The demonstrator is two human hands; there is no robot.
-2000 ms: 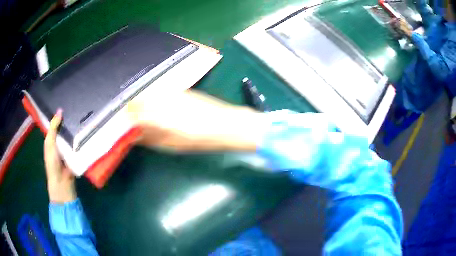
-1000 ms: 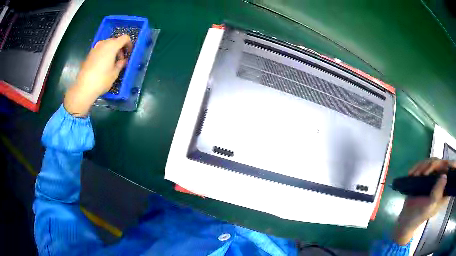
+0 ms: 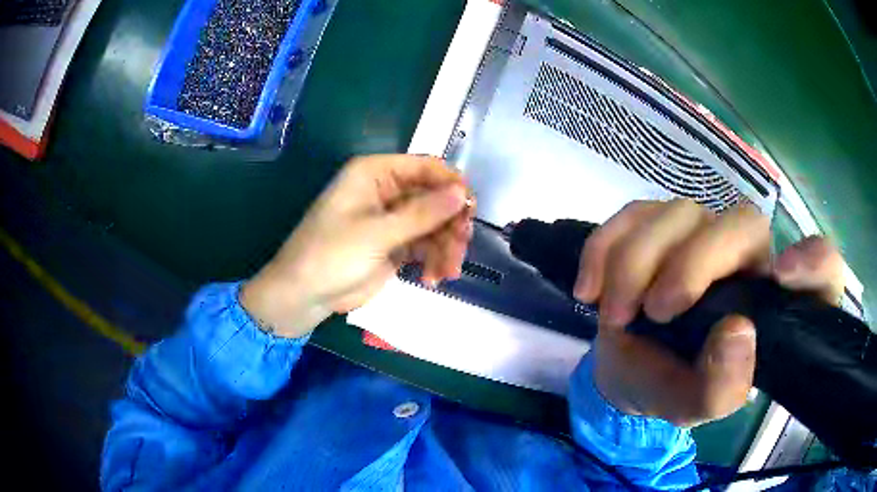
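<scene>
The upside-down laptop (image 3: 615, 120) lies on a white foam sheet (image 3: 447, 336) in front of me, its vent grille at the far side. My right hand (image 3: 683, 288) grips the black electric screwdriver (image 3: 817, 351) over the laptop, its nose pointing left. My left hand (image 3: 370, 235) is over the laptop's left edge, fingertips pinched together; a tiny bright speck, perhaps a screw, shows at them. The screwdriver's thin tip is close to the left fingertips. The near part of the laptop is partly hidden by my hands.
A blue box of small screws (image 3: 240, 58) stands at the upper left on a clear plastic layer. Another laptop (image 3: 34, 58) on a white sheet is at the far left. A sheet and device edge (image 3: 774, 432) show at lower right. A black cord (image 3: 750, 476) runs at the bottom right.
My left hand has moved from the screw box to the laptop's left edge. My right hand has brought the screwdriver left from beside the laptop to over it.
</scene>
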